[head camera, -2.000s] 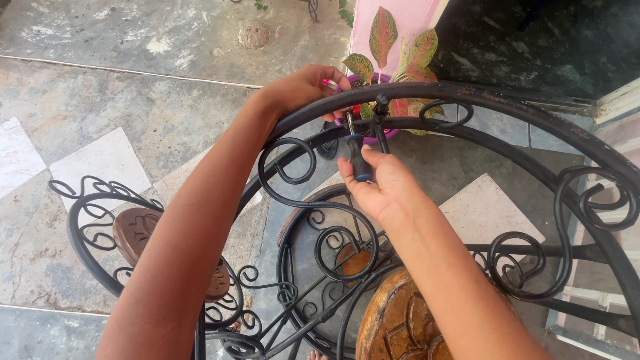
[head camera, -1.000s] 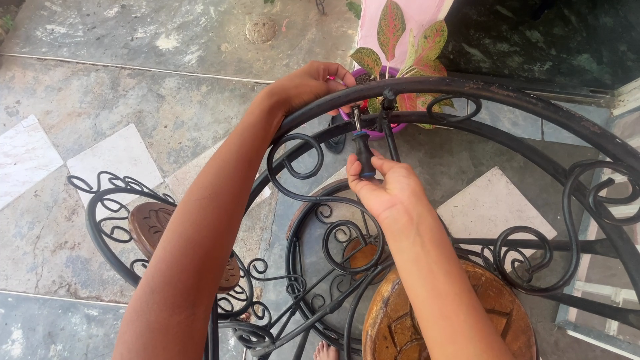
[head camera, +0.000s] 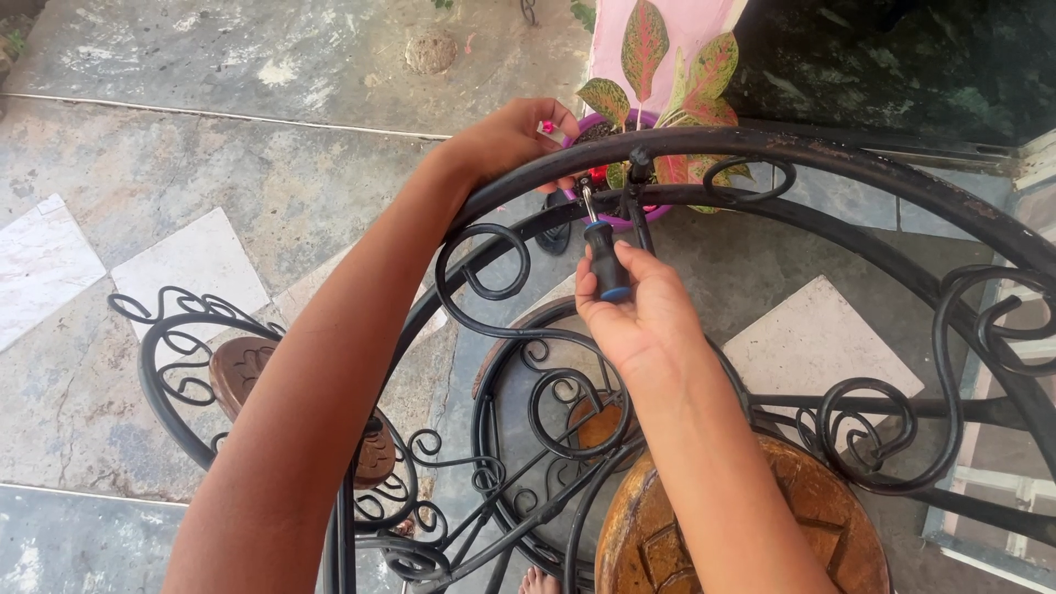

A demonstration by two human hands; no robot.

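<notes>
My right hand (head camera: 631, 297) grips a screwdriver (head camera: 607, 262) by its black and blue handle. The metal shank points up and away, its tip against or close to a small fastener at the inner bar of a black curved metal frame (head camera: 775, 145). Over the far side of the frame reaches my left hand (head camera: 528, 136), its fingers bent around something red and shiny (head camera: 597, 174) beside the screwdriver tip. What those fingers grip is mostly hidden by the top bar. A bit of pink-red shows between the thumb and fingers.
Behind the frame stands a purple pot (head camera: 652, 216) with a red and green leafed plant (head camera: 645, 51). Below are a carved wooden disc (head camera: 742, 528), a round metal base (head camera: 487, 412) and black scrollwork (head camera: 874, 429). Smaller scrollwork with wooden discs (head camera: 239, 371) stands left. Part of a foot (head camera: 538, 581) shows at the bottom.
My right hand has shifted its hold on the screwdriver, and the handle is tilted differently. My left hand stays on the far side of the bar.
</notes>
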